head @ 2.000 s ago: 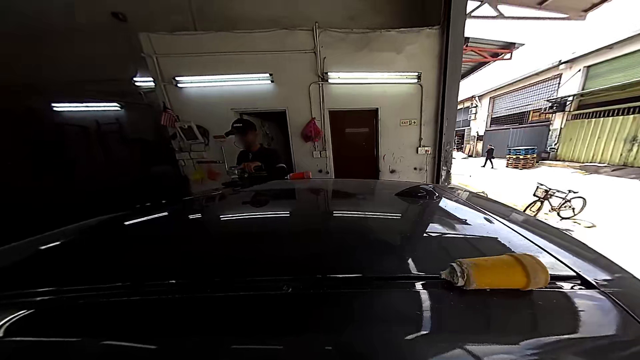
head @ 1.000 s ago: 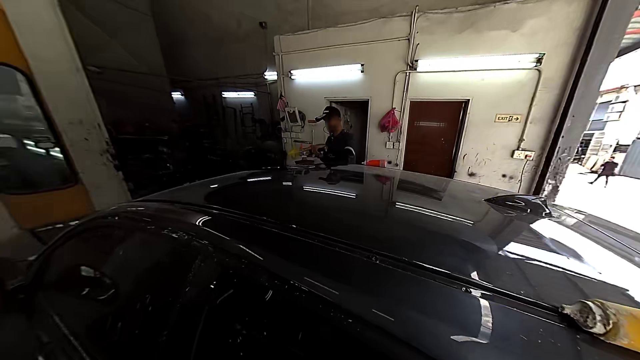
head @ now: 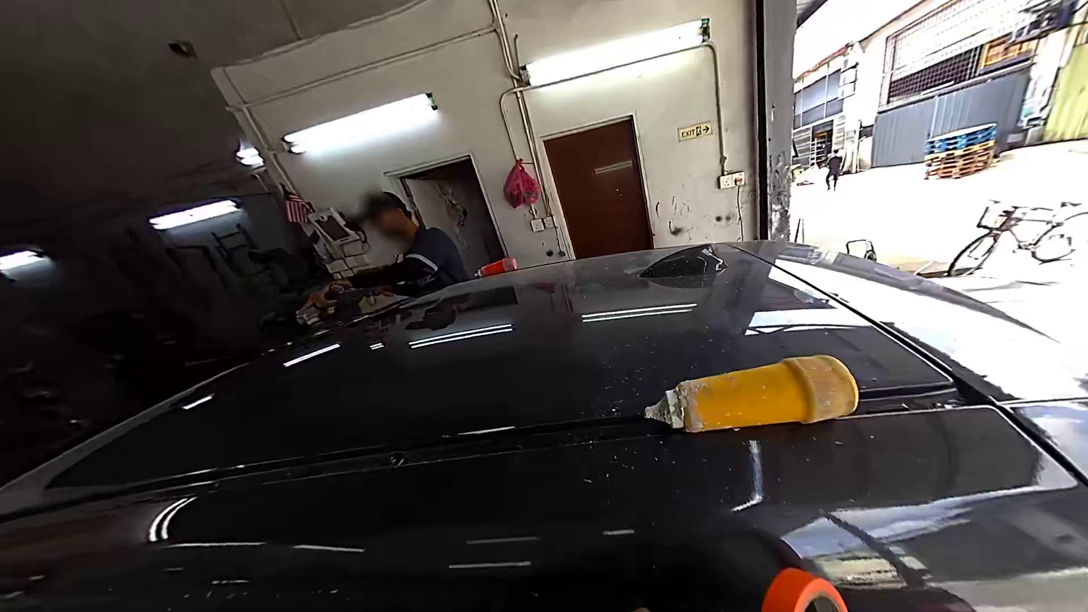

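Note:
A yellow plastic squeeze bottle (head: 765,395) lies on its side on the glossy dark car roof (head: 544,365), its whitish, crusted nozzle pointing left. Along the roof, by the bottle, runs a dark groove. At the bottom edge, right of the middle, shows part of an orange round object (head: 799,591); what it belongs to cannot be told. Neither of my hands can be made out; only a tiny skin-toned bit shows at the bottom edge, too little to name.
A shark-fin antenna (head: 685,262) stands at the roof's rear. Across the car a co-worker in a dark cap (head: 433,255) leans over, near a red bottle (head: 497,267). Outside at the right are a bicycle (head: 1016,238), stacked pallets (head: 960,151) and a distant person (head: 834,170).
The view has swung left and then back right. The orange object has come into sight at the bottom edge. The yellow bottle still lies on the roof.

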